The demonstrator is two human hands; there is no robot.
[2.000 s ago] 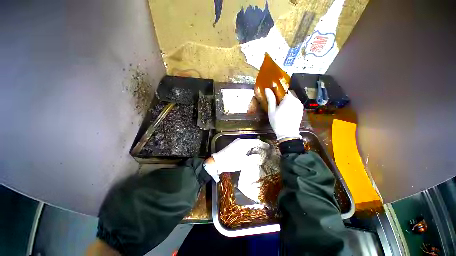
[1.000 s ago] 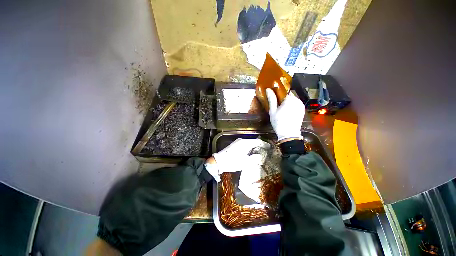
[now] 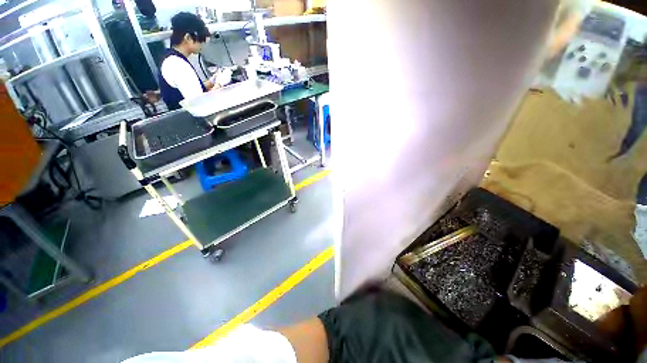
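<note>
The black dross tray (image 3: 465, 280) of grey-black crumbs is at the lower right, with a thin tan scraper (image 3: 440, 244) across it. Right of it is the solder pot (image 3: 596, 289) with its bright silver-white surface. A dark orange-brown edge (image 3: 631, 315), apparently the shield sheet, is cut off at the right rim. My left arm in a dark green sleeve cover (image 3: 397, 333) reaches in along the bottom edge. My left hand is not discernible past the sleeve, at the bottom edge. My right hand is out of the picture.
A pale side panel (image 3: 418, 142) stands between the station and the aisle. Beyond it, a cart (image 3: 234, 205) carries shallow metal trays (image 3: 170, 135). A person (image 3: 181, 71) in a dark cap is behind the cart. A blue stool (image 3: 221, 169) and yellow floor lines (image 3: 284, 283) also show.
The view has swung to the left, bringing in the aisle, cart and person. The station has shifted right, and the wire tray and both gloved hands have left clear view.
</note>
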